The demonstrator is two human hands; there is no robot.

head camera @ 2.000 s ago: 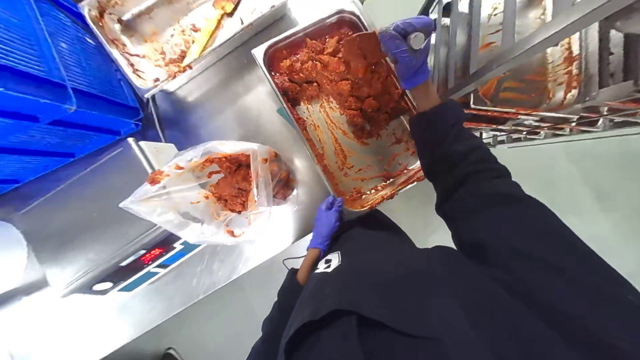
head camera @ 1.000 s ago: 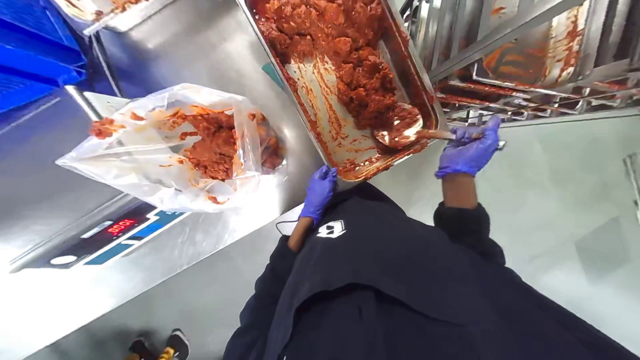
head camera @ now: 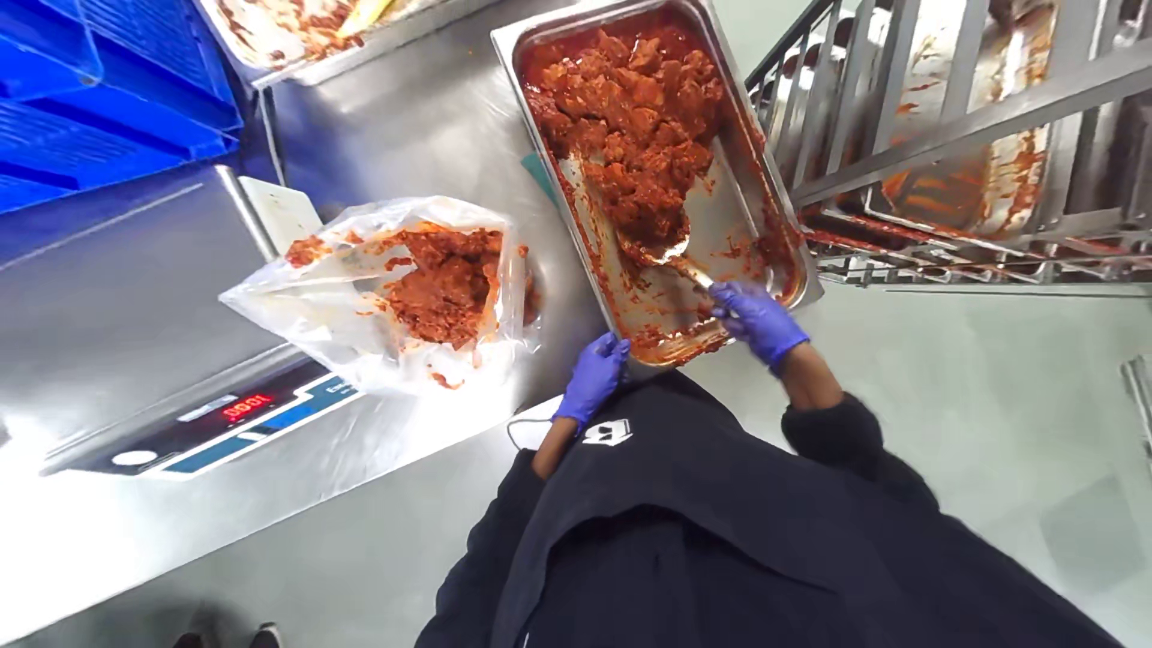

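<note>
A deep stainless steel pan (head camera: 598,270) holds chunks of meat in red sauce (head camera: 643,108), heaped toward its far end. My right hand (head camera: 759,324), in a purple glove, is closed around the handle of a metal serving spoon (head camera: 691,270); the spoon's bowl is partly buried in the near edge of the heap. My left hand (head camera: 594,376), also gloved, grips the pan's rim at its near left corner. Left of the pan, an open clear plastic bag (head camera: 337,319) lies with sauced meat (head camera: 445,288) inside, at the end of a digital scale (head camera: 234,414).
Another steel pan (head camera: 310,67) with food remains and a yellow utensil (head camera: 363,15) is at the upper left, near blue plastic crates (head camera: 108,117). A metal rack (head camera: 945,135) with soiled trays stands at the right. Shoes (head camera: 265,635) show at the lower left.
My right hand, with the spoon, has moved from the pan's near right corner inward, and the spoon's bowl has entered the meat. Two seconds ago it was at the pan's upper right. My left hand stays at the rim.
</note>
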